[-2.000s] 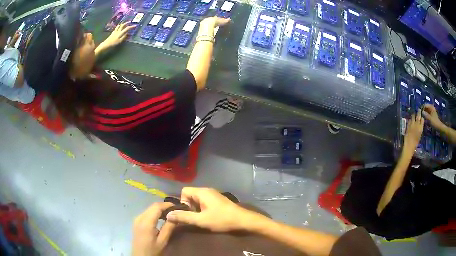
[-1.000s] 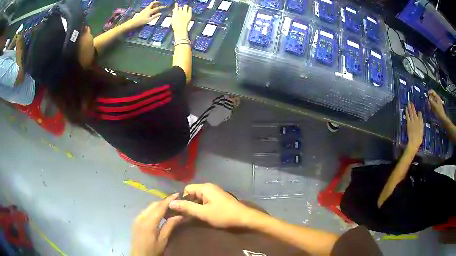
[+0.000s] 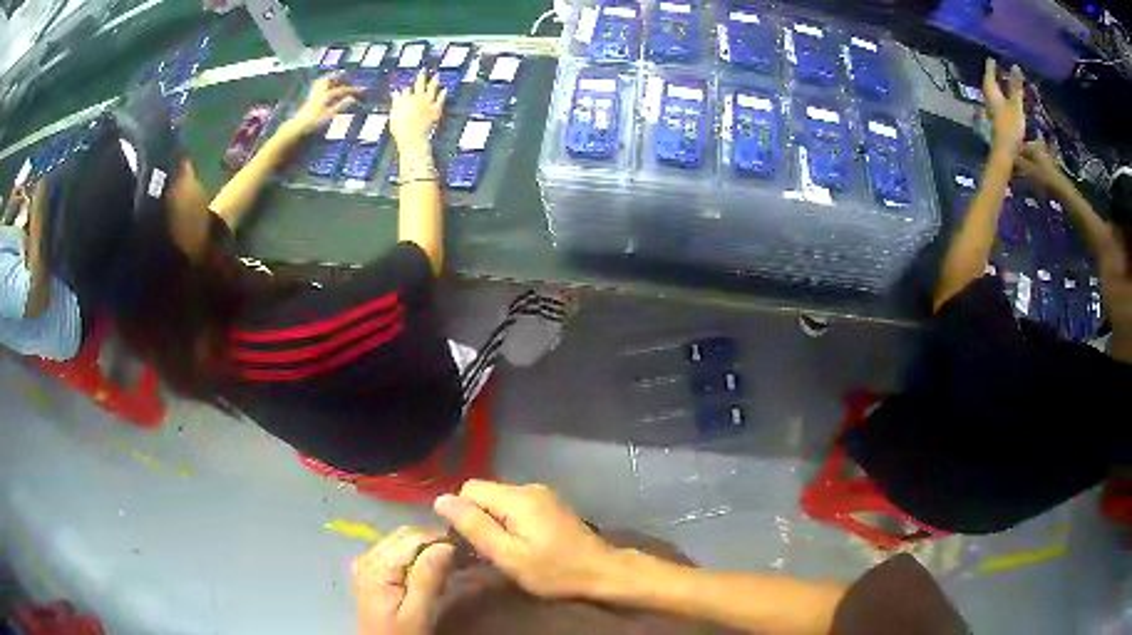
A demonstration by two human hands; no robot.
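Note:
My left hand (image 3: 400, 577) is low in the picture, its fingers curled and its wrist cut off by the bottom edge. My right hand (image 3: 528, 536) comes in from the right, its thumb and fingers almost touching the left hand. A small dark part (image 3: 457, 543) shows between the fingertips of both hands. It is mostly hidden and its shape cannot be told.
A thick stack of clear trays with blue phones (image 3: 745, 230) stands on the green bench (image 3: 497, 230). Seated people work left (image 3: 335, 372) and right (image 3: 993, 409), by red stools (image 3: 844, 496). Below the bench, clear trays with several blue units (image 3: 716, 387) show.
The view has shifted, so the bench sits lower in the picture. My hands stay close together, with less of the dark part showing. The person at right now reaches farther over the bench.

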